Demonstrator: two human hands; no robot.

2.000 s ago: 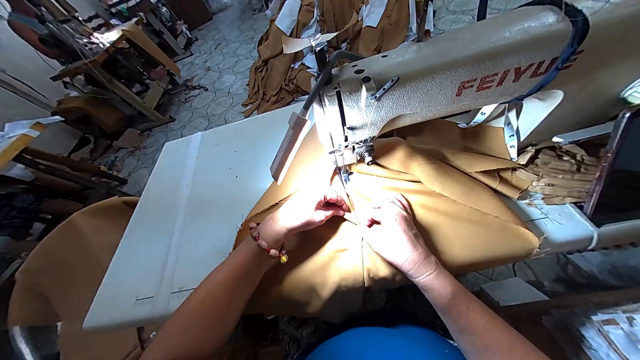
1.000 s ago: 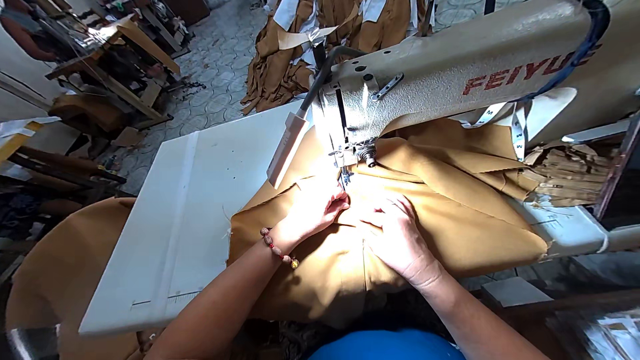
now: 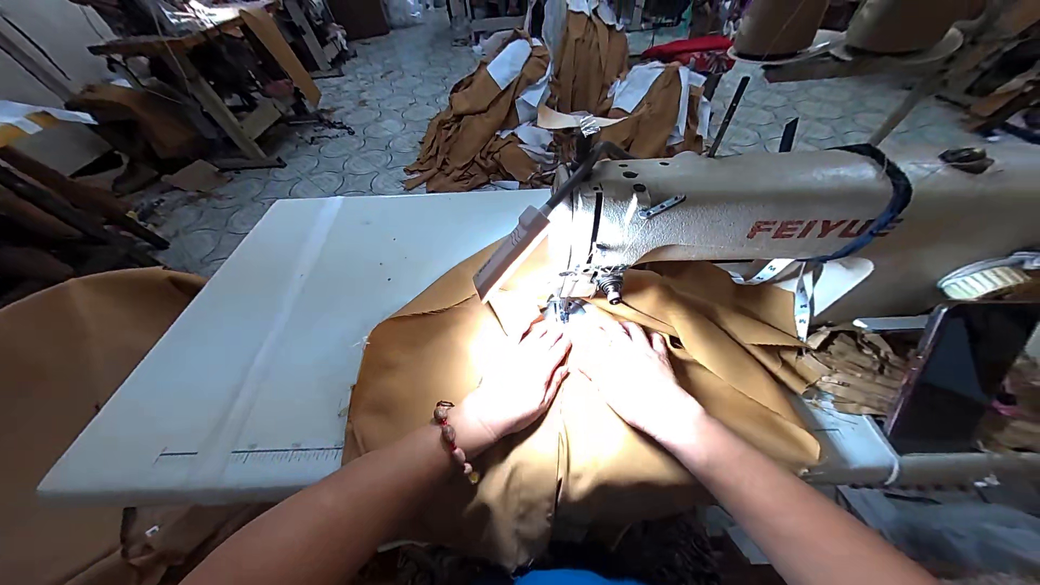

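Tan fabric (image 3: 422, 366) lies under the needle area of a Feiyue sewing machine (image 3: 699, 219) and hangs over the front edge of the white table. My left hand (image 3: 524, 378) rests flat on the cloth to the left of a seam, its fingertips just in front of the presser foot (image 3: 562, 307). Flat on the cloth at the seam's right side is my right hand (image 3: 630, 370), close to the left one. Strong light from a lamp (image 3: 512, 253) on the machine head washes out the fingertips and the cloth there. A beaded bracelet circles my left wrist.
The white table (image 3: 244, 325) extends leftward, with a ruler scale near its front edge. At right, a phone (image 3: 959, 378) stands beside bundled brown fabric pieces (image 3: 857, 370). A measuring tape (image 3: 803, 301) hangs behind the cloth. Brown and white fabric (image 3: 487, 106) is piled beyond the table.
Both hands have gone from fingers pinched together at the seam to lying flatter on either side of it. The view has shifted, showing more of the machine and floor.
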